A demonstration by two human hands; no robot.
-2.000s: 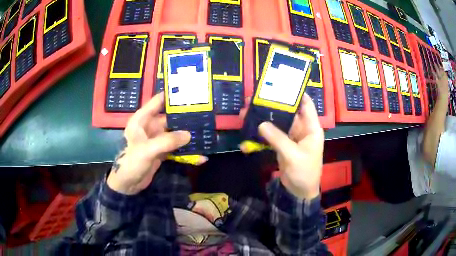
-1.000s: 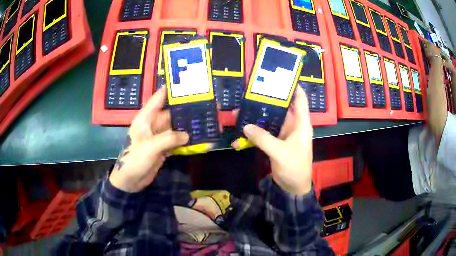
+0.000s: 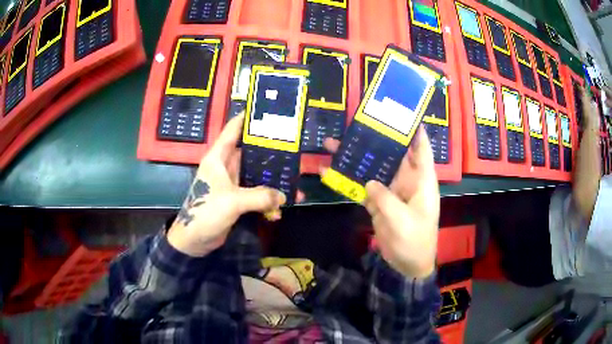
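My left hand (image 3: 218, 191) holds a black keypad phone (image 3: 274, 124) with a yellow screen frame, nearly upright, thumb on the lower keys. Its screen is dark blue above, white below, with a small white square. My right hand (image 3: 406, 208) holds a second keypad phone (image 3: 386, 117), tilted with its top to the right, thumb at its yellow bottom end. Its screen is mostly blue with white at the bottom. Both phones are above a red phone tray (image 3: 151, 124) with phones in its slots; they partly hide the front row.
A second red tray (image 3: 476, 164) with lit and dark phones adjoins on the right. Tilted stacked trays (image 3: 127, 57) are at the left on the green bench (image 3: 80, 161). Another person's arm (image 3: 589, 154) is at the right edge. Red crates (image 3: 453, 238) are below the bench.
More dark blue now fills both held screens. The right phone has tilted further, its yellow end now more exposed. My left thumb has moved right across the keys. The trays appear shifted right in view.
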